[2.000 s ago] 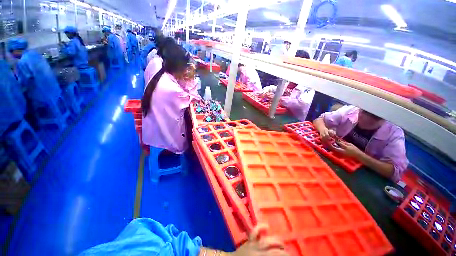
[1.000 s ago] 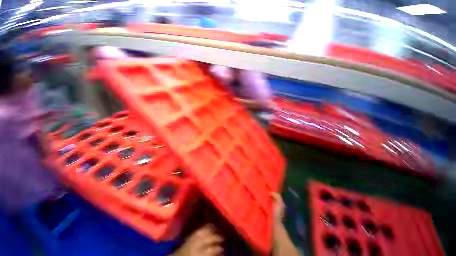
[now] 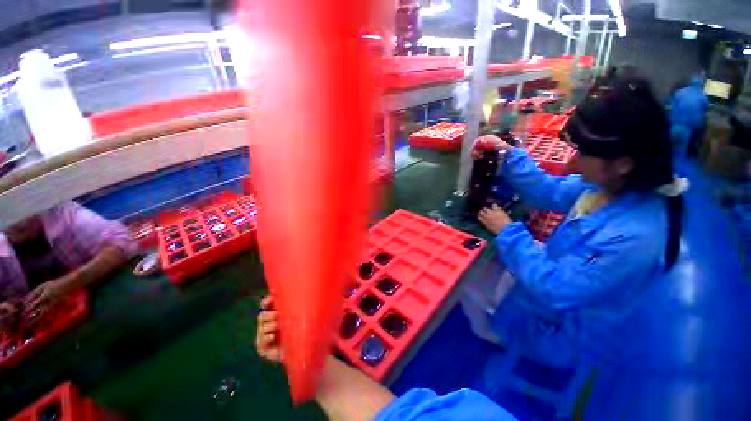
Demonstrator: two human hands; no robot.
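A red-orange foam tray [image 3: 317,205] stands raised and nearly edge-on, very close to the camera, blurred; its pockets do not show. My right hand [image 3: 270,330] holds it low down; the fingers show at its left side, the forearm at its right, and part of the hand is hidden behind it. My left hand is not in view. Behind the raised tray, a partly filled foam tray [image 3: 428,284] lies on the bench, with dark glossy discs in several pockets. The raised tray covers part of its left side.
Across the dark green bench [image 3: 189,329] is a filled red tray [image 3: 210,234]. A tray corner [image 3: 58,407] shows at lower left. A clear scrap [image 3: 224,388] lies on the bench. A person in blue [image 3: 576,238] works at right, another in pink [image 3: 74,247] at left. A shelf [image 3: 123,156] runs above.
The view has swung right, away from the left pile. The empty tray, earlier on that pile and then tilted up between my hands, is now raised edge-on. My left hand has left the view.
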